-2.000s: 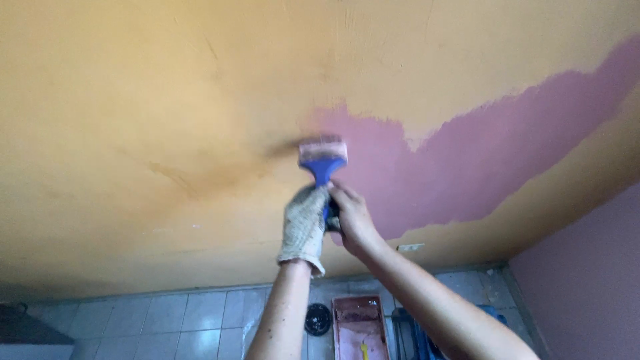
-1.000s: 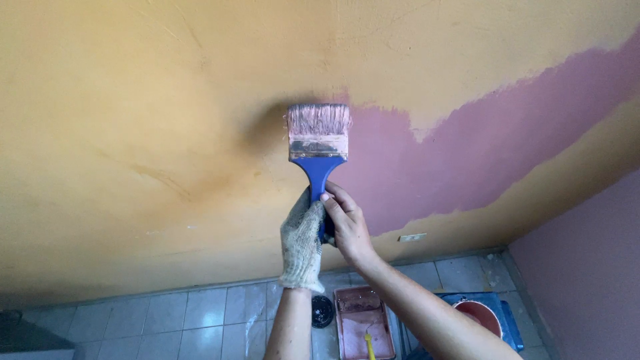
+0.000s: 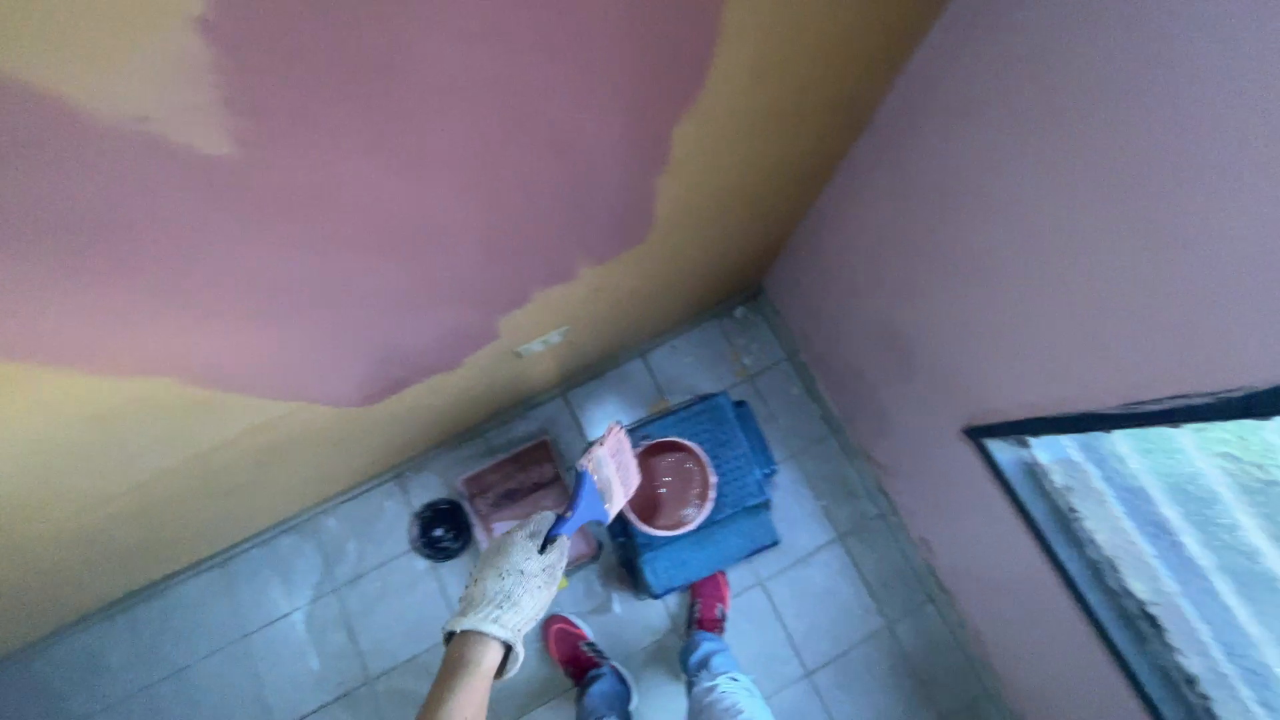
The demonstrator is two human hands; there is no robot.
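My left hand (image 3: 515, 575), in a pale knitted glove, grips the blue handle of a wide paintbrush (image 3: 590, 487). Pink paint coats the bristles, which overlap the left rim of a paint bucket (image 3: 670, 486) in the view; whether they touch it I cannot tell. The bucket holds reddish-pink paint and stands on a blue plastic stool or crate (image 3: 735, 450). Behind the brush lies a paint tray (image 3: 520, 485) with pink paint in it. My right hand is out of view. The yellow wall (image 3: 580, 300) bears a large patch of mauve-pink paint (image 3: 450, 180).
A round black object (image 3: 441, 529) rests on the tiled floor (image 3: 380, 620) left of the tray. My red shoes (image 3: 572, 648) are just below the stool or crate. A wall outlet (image 3: 542, 342) is low on the yellow wall. At right, a pink wall (image 3: 1000, 250) has a dark-framed window (image 3: 1180, 540).
The view has swung down and right. The brush, earlier up before the wall with both my hands at its handle, is now down by the bucket in my left hand alone. My right hand has left the view.
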